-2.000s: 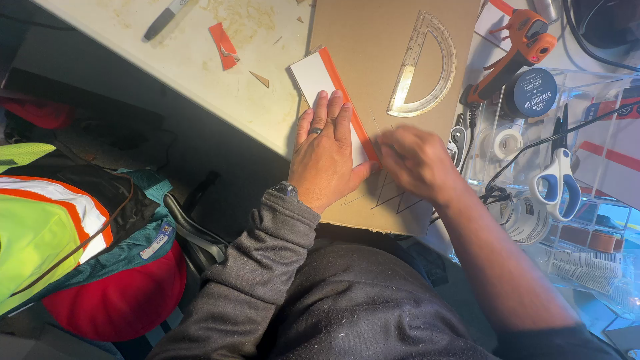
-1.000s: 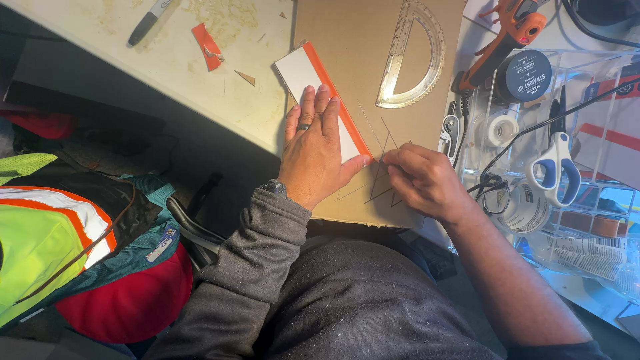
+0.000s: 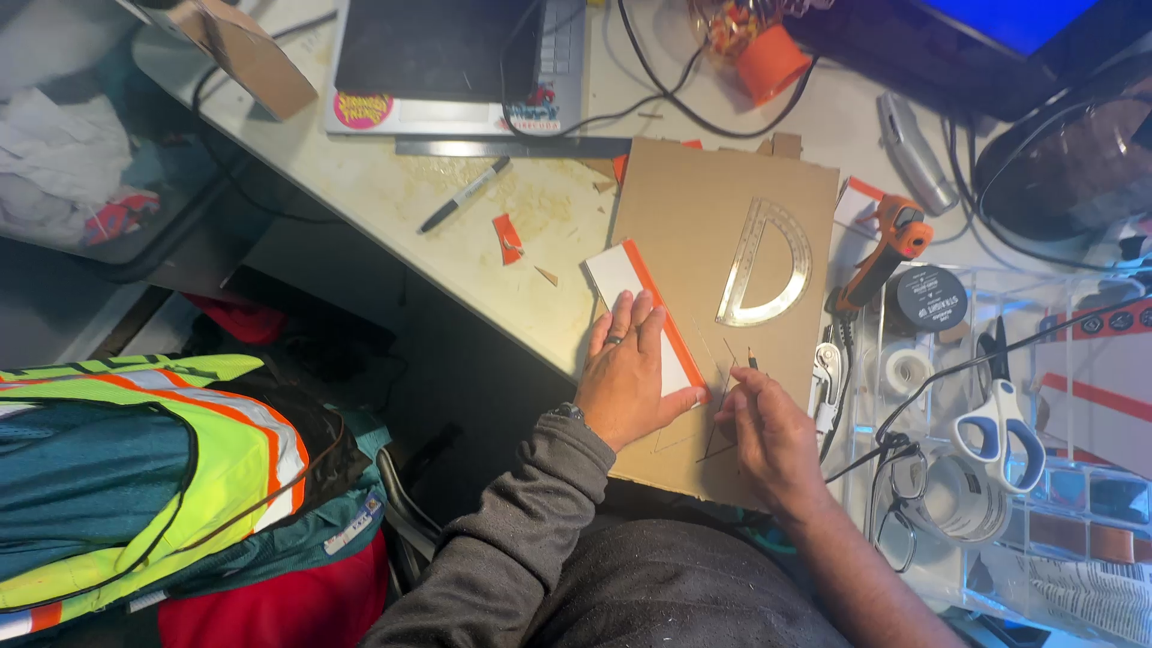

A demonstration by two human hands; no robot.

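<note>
My left hand [image 3: 625, 373] lies spread and presses a white strip with an orange edge [image 3: 650, 279] onto a cardboard sheet [image 3: 684, 198]. My right hand [image 3: 765, 423] is just right of the strip's lower end, fingers curled together around a thin dark-tipped tool, perhaps a pencil [image 3: 752, 358], mostly hidden by the fingers. Drawn lines cross on the cardboard between and below the hands. Higher up on the same sheet rests a clear protractor [image 3: 769, 261].
Left of the cardboard lie a marker [image 3: 463, 193] and an orange scrap [image 3: 507, 239]. At right are a glue gun [image 3: 882, 247], a round black container [image 3: 927, 299], a clear organizer [image 3: 1066, 423], and scissors [image 3: 1001, 432] on it. A laptop [image 3: 450, 112] is at the back.
My right hand has moved from a blurred position beside the strip's lower end onto the drawn lines. The left hand still presses the strip. The view now takes in more of the desk.
</note>
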